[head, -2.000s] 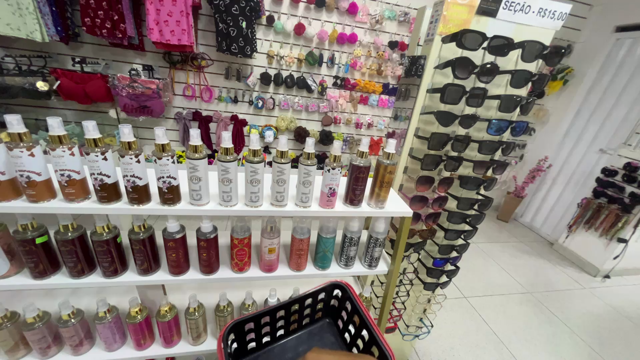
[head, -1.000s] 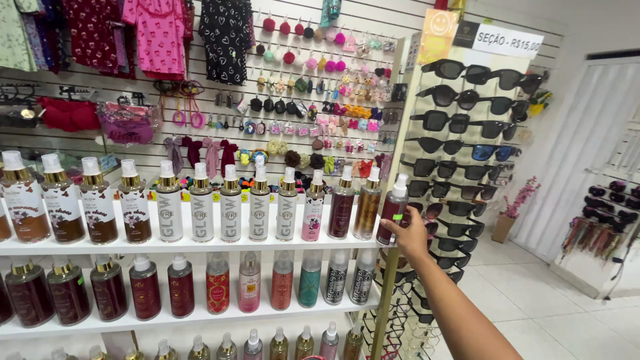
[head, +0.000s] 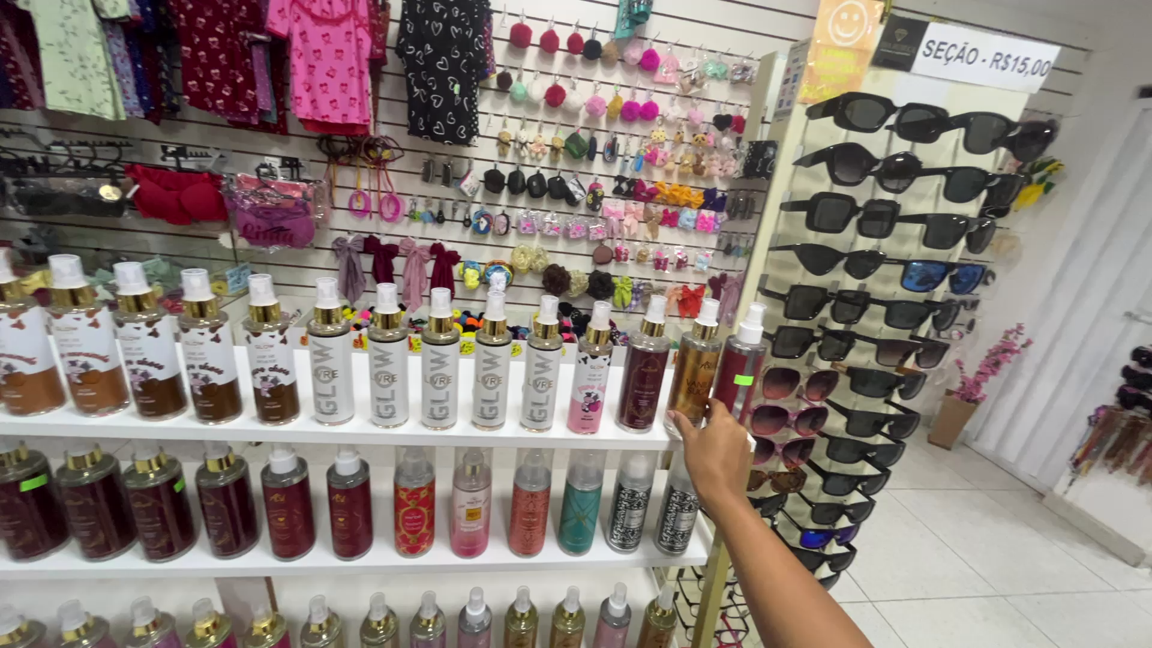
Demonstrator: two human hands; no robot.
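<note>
My right hand (head: 717, 450) reaches up from the lower right to the right end of the top white shelf (head: 504, 432). Its fingers are around the lower part of a dark red spray bottle (head: 740, 360) with a white pump top and a green sticker. The bottle stands upright beside an amber spray bottle (head: 695, 364), which my thumb is close to; whether they touch I cannot tell. Left of these stand a dark red bottle (head: 644, 378) and a pink and white one (head: 590, 382). My left hand is out of view.
Right of the shelf is a tall rack of sunglasses (head: 877, 216). Lower shelves carry more spray bottles (head: 345, 513). Behind hang clothes (head: 441, 72) and hair accessories on a slatted wall. A pink flower arrangement (head: 976, 378) stands on the tiled floor at right.
My right hand and the dark red bottle have moved left, closer to the amber bottle at the shelf's end. The black and red basket seen two seconds ago is out of view.
</note>
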